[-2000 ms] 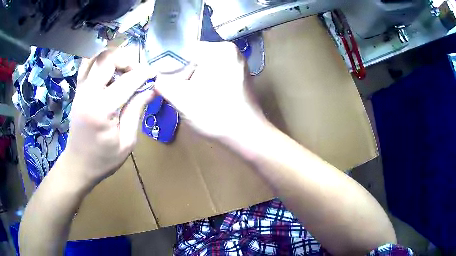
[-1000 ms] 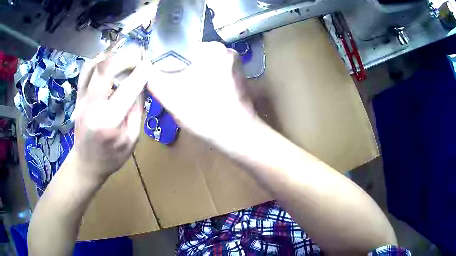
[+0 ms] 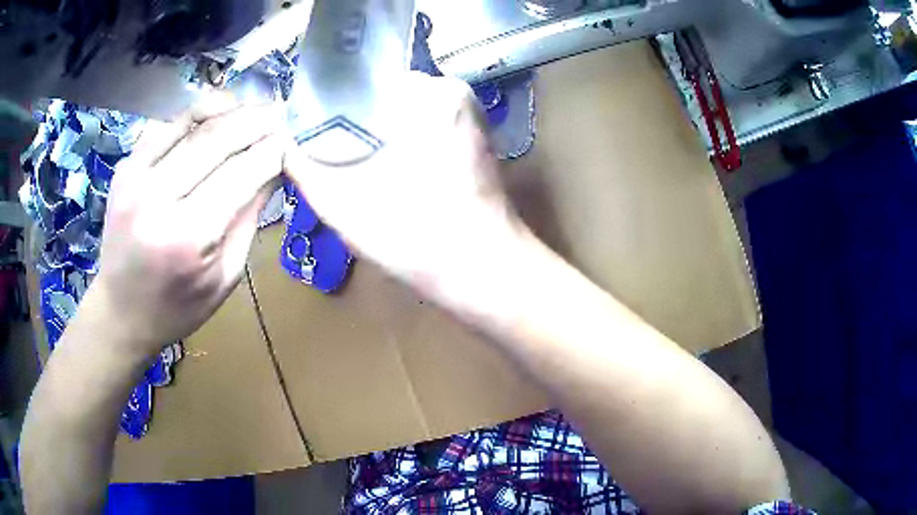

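Observation:
My left hand is left of the pale machine head, its fingers reaching to the sewing spot. My right hand lies close against the head's right side. Both hands' fingertips and anything between them are hidden or blurred. A blue key-ring pouch with a metal ring and clasp lies on the cardboard below my hands. A small grey piece shows between my hands. A grey and blue pouch lies right of my right hand.
Brown cardboard covers the table. Blue and grey strips are heaped at the left. Blue pieces with metal hardware lie beside my left forearm. A red-handled tool is at the upper right, above blue cloth.
My left hand and forearm have moved left, and its fingers lie flatter. The blue pieces beside the forearm and the grey piece between my hands now show. My right hand has barely moved.

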